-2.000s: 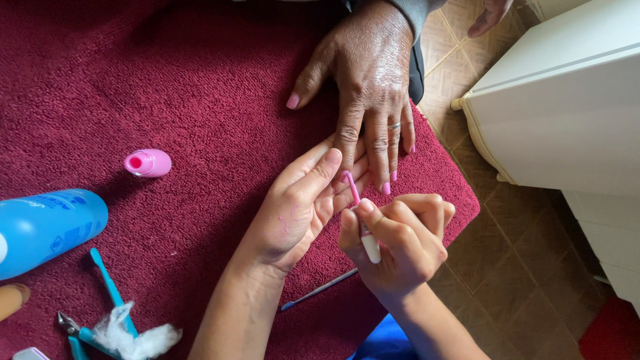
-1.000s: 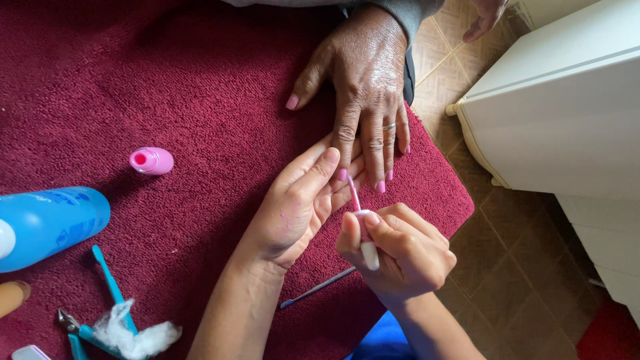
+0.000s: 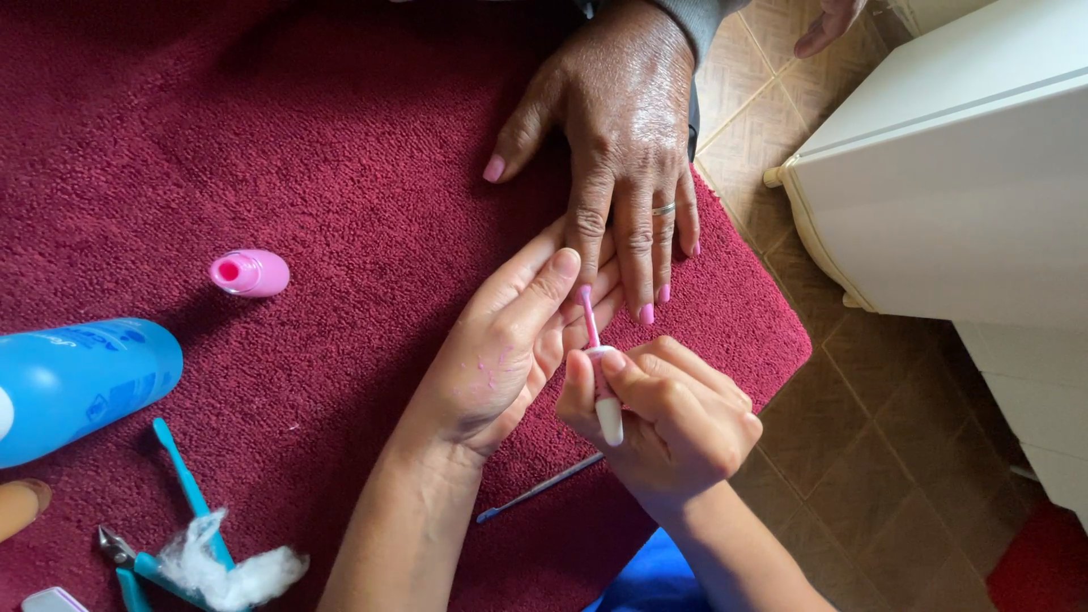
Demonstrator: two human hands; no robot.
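Observation:
My left hand (image 3: 510, 340) lies palm up under the fingers of another person's hand (image 3: 625, 127), its thumb against that person's index finger. Pink polish streaks mark my palm near the thumb. In my right hand (image 3: 671, 408) is a nail polish brush (image 3: 609, 412) with a white cap handle; its pink bristle tip touches the index fingernail. The person's nails are pink, and one finger wears a ring. An uncapped pink nail polish bottle (image 3: 251, 273) stands to the left on the dark red towel (image 3: 382, 212). A thin metal nail tool (image 3: 540, 487) lies below my hands, partly hidden.
At the left lie a blue bottle (image 3: 93, 374), a teal-handled tool (image 3: 183, 467), teal cuticle nippers (image 3: 119, 548) and cotton wool (image 3: 229, 571). A tan object (image 3: 19, 508) reaches in at the left edge. A white cabinet-like piece (image 3: 952, 195) stands right, over the tiled floor (image 3: 850, 408).
The brush in my right hand has swung from a leftward slant to nearly upright in view, its tip now on the index fingernail. My left hand keeps its place under the person's fingers.

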